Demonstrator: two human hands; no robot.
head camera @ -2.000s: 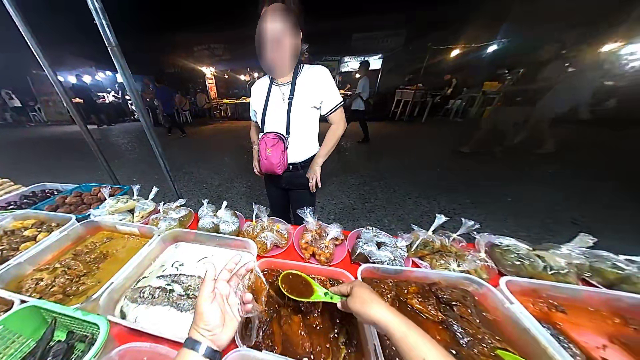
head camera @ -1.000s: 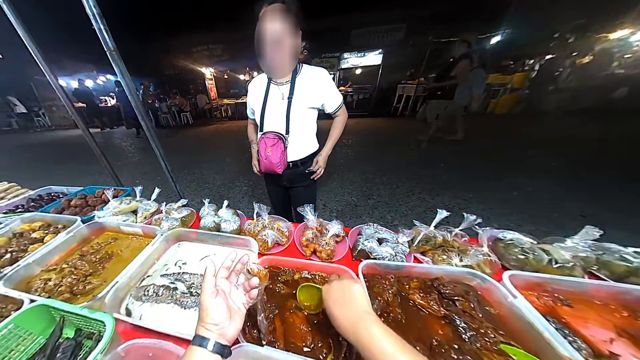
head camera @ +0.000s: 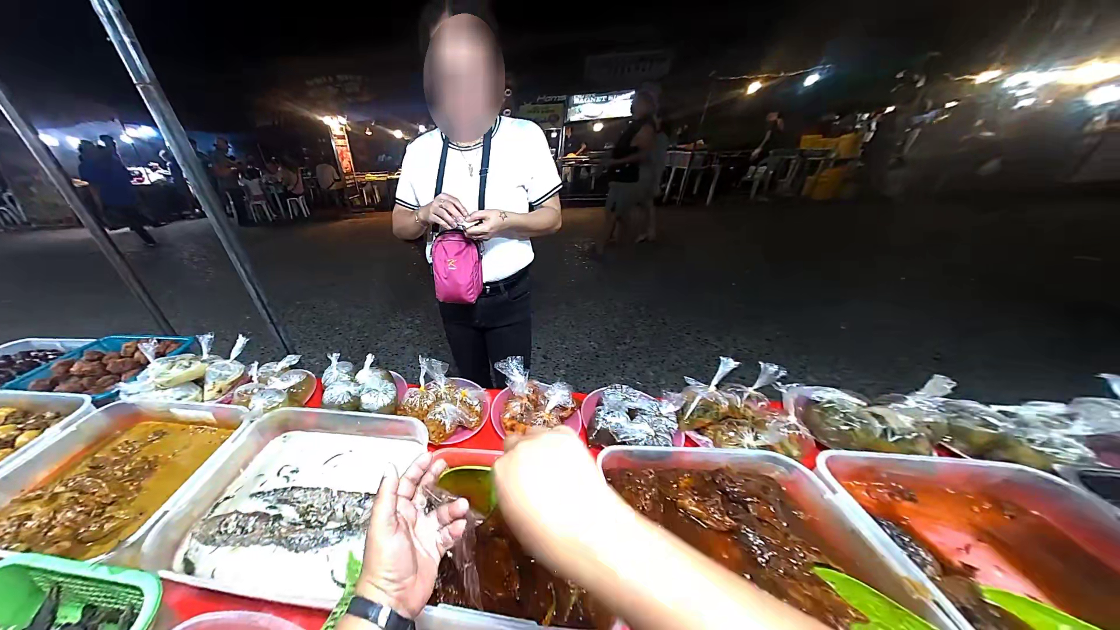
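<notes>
My right hand grips a green plastic ladle, whose bowl is tilted beside my left hand, above a plastic tub of dark brown saucy food. My left hand, with a dark band at the wrist, holds a clear plastic bag that hangs from its fingers over the left side of that tub. The ladle's handle is hidden by my right hand. A tub of white creamy food with fish stands to the left, and another tub of dark brown stew to the right.
Tied clear bags of food line the far edge of the red-covered table. A person in a white shirt with a pink bag stands beyond it. A tub of reddish sauce is at right, a green basket at left. Metal poles slant at left.
My right hand has raised the ladle from inside the tub to the bag at my left hand. The person opposite has brought both hands together above the pink bag.
</notes>
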